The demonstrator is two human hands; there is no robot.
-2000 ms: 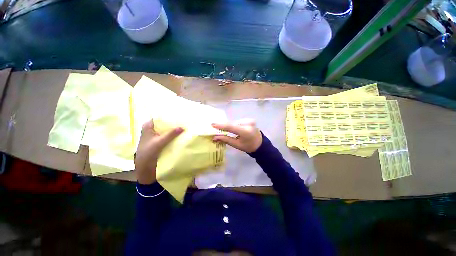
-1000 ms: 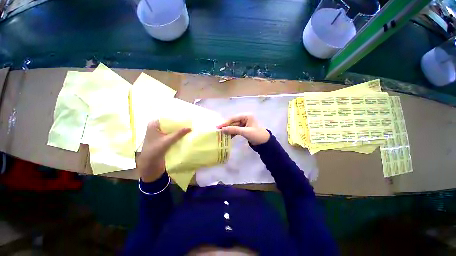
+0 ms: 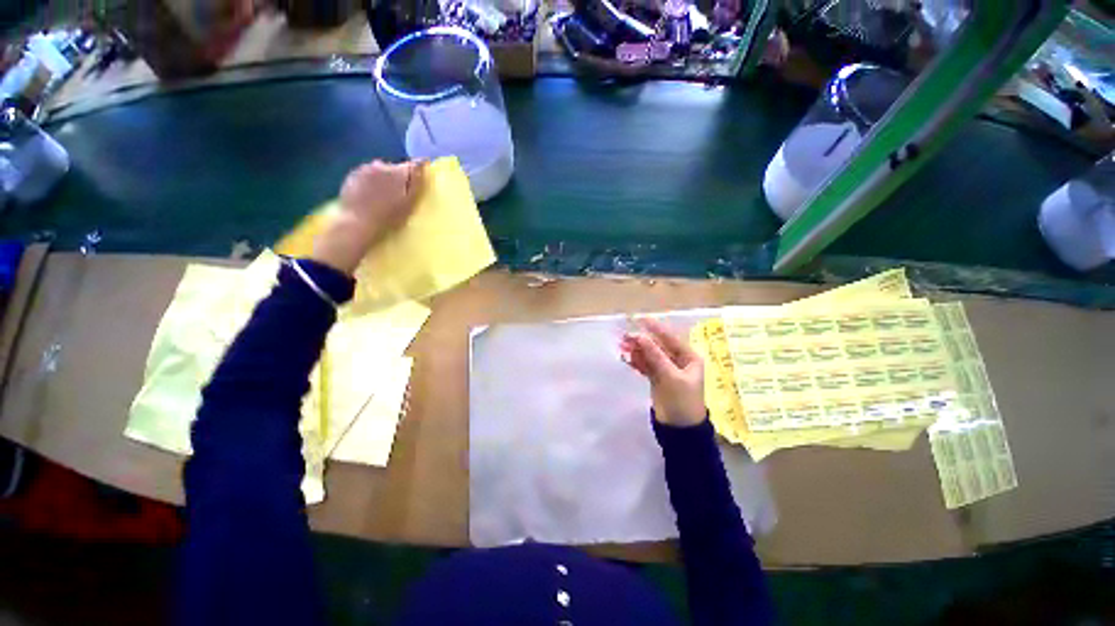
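Note:
My left hand (image 3: 382, 202) is stretched out over the near edge of the belt. It grips a yellow label sheet (image 3: 450, 232), which hangs to its right, in front of a clear container with a white base (image 3: 462, 141). Whether the hand also touches the container cannot be told. My right hand (image 3: 670, 369) is over the right part of the pale mat (image 3: 556, 428), thumb and fingertips close together. Something tiny and pale, perhaps a sticker, may be at its fingertips; it is too small to be sure.
Loose backing sheets (image 3: 202, 355) lie on the left of the cardboard (image 3: 844, 495). A stack of printed label sheets (image 3: 831, 367) is on the right, with a narrow strip (image 3: 975, 459). More containers stand on the green belt (image 3: 611, 159). A green post (image 3: 911, 135) slants at upper right.
My left hand has moved forward with the yellow sheet, from above the mat's left side to the belt. My right hand has moved right, away from the sheet. The view has shifted, showing more of the belt's far side.

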